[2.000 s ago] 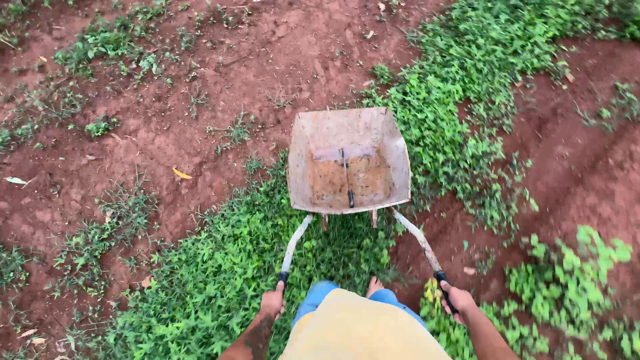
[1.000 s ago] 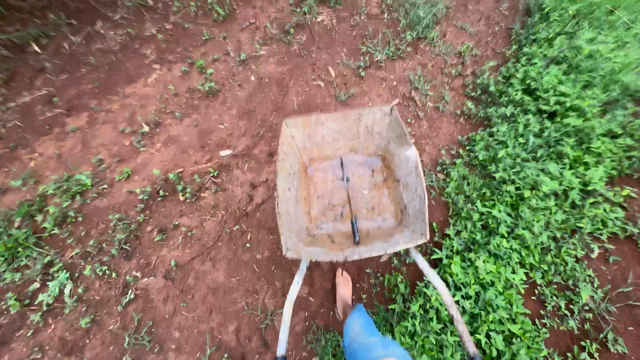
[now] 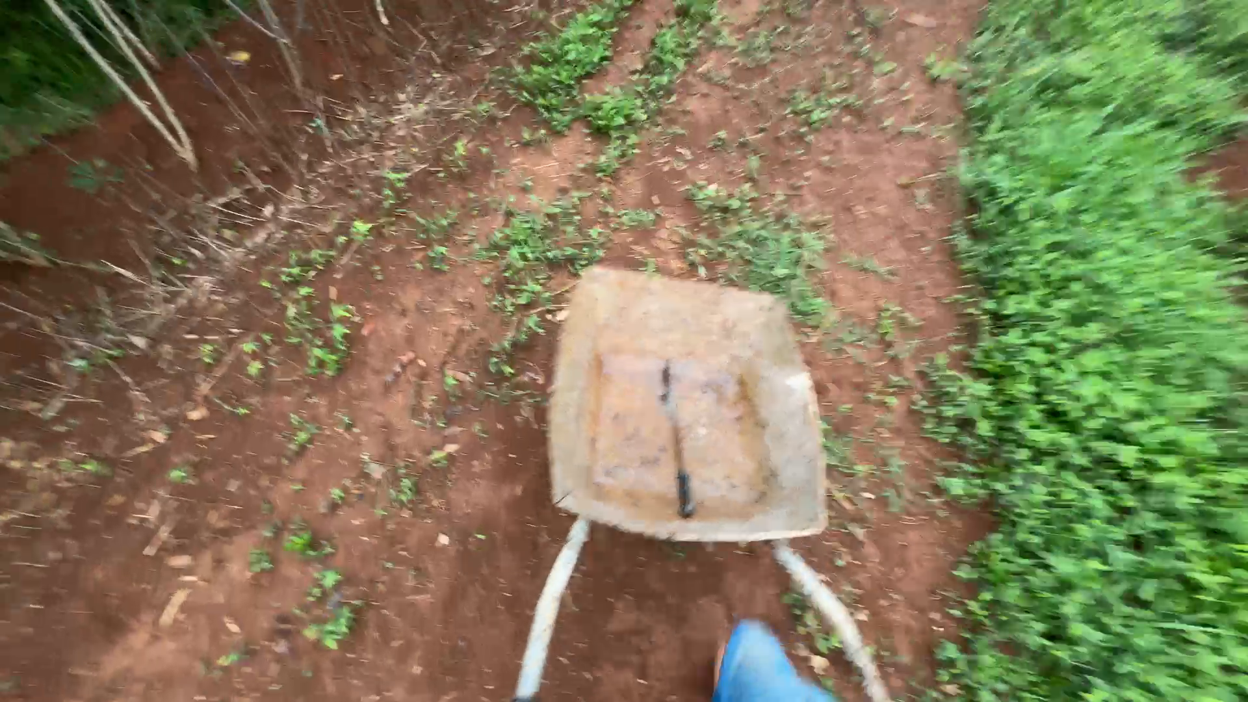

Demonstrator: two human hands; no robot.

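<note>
A worn, pale wheelbarrow tray (image 3: 687,400) fills the middle of the head view, rusty and wet-looking inside. On its floor lies a thin dark tool with a black handle (image 3: 685,494), blurred, its kind unclear. Two whitish metal handles run from the tray toward me, the left handle (image 3: 552,609) and the right handle (image 3: 832,609). Both my left hand and my right hand are below the picture's edge, so their hold is hidden. A leg in blue cloth (image 3: 760,668) shows between the handles.
Red soil (image 3: 458,585) with small weeds and dry litter surrounds the wheelbarrow. Dense green ground plants (image 3: 1102,390) line the right side. Dry stalks and thin pale stems (image 3: 161,107) stand at the upper left.
The wheelbarrow has moved off the green plants onto bare red soil, and the view has moved with it. Both hands, on the handle grips two seconds ago, have left the view.
</note>
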